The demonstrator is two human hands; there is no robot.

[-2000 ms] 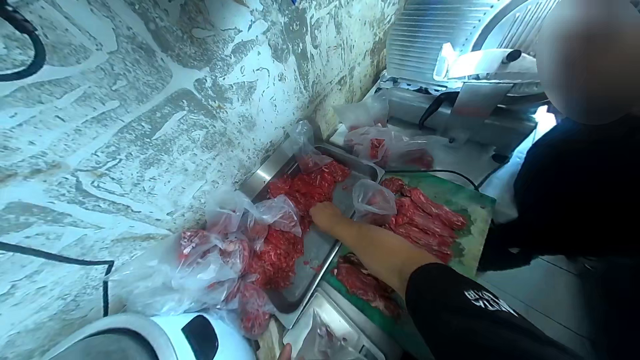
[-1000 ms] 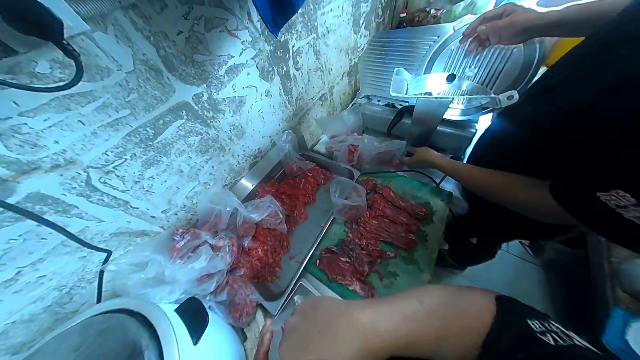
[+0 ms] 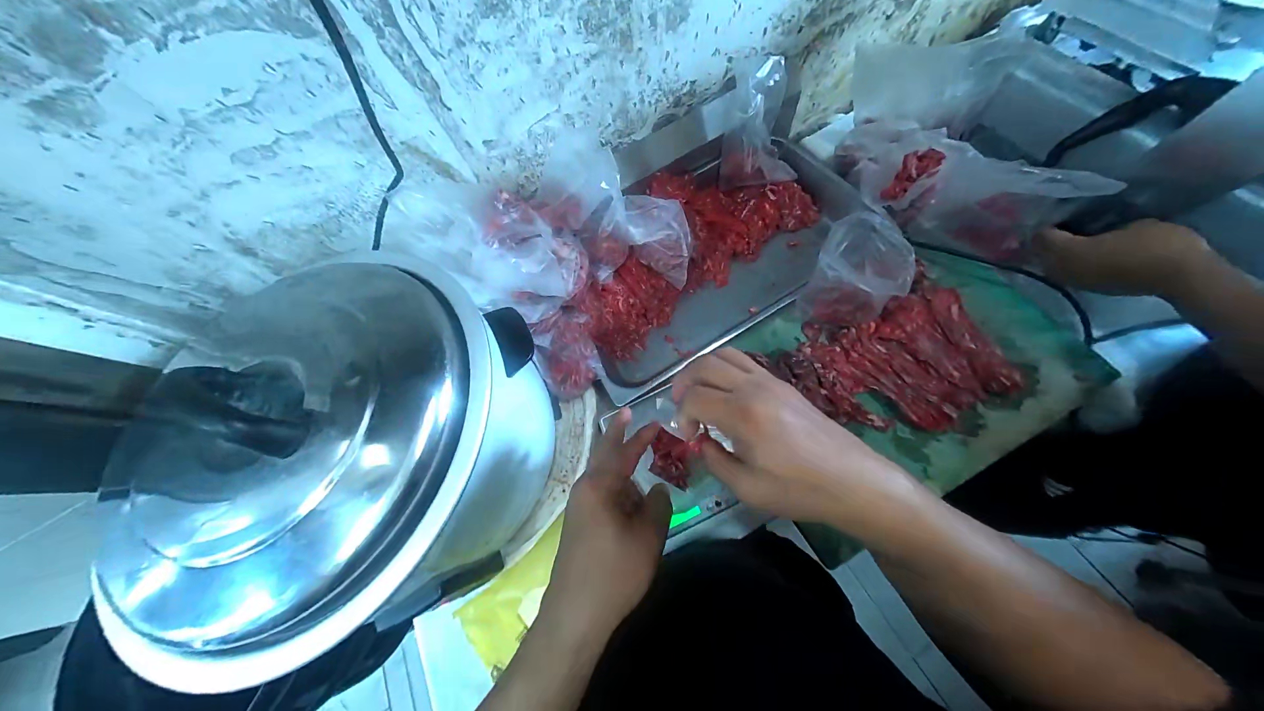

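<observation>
Low in the middle, my left hand [image 3: 622, 494] and my right hand [image 3: 755, 425] are on either side of a small clear plastic bag with red meat [image 3: 674, 457] in it. Fingers of both hands touch or nearly touch the bag's edges; how firmly they grip is unclear. Under it is a digital scale [image 3: 716, 506] with a lit green display. Beyond my hands, a steel tray [image 3: 711, 311] holds shredded red meat [image 3: 731, 217]. Strips of meat [image 3: 908, 355] lie on a green cutting board [image 3: 1062, 380] to the right, with a clear bag [image 3: 859, 262] at their edge.
A large lidded pot or cooker [image 3: 326, 444] stands close at left. Filled plastic bags [image 3: 553, 237] lean between the wall and the tray. More bagged meat [image 3: 948, 188] is near the metal machine at upper right, beside a co-worker's hand [image 3: 1136, 257]. A black cable crosses the board.
My right hand, over the tray two seconds ago, is now at the small bag near me. My left hand has come fully into view. The co-worker's raised hand is out of view. The view has shifted downward.
</observation>
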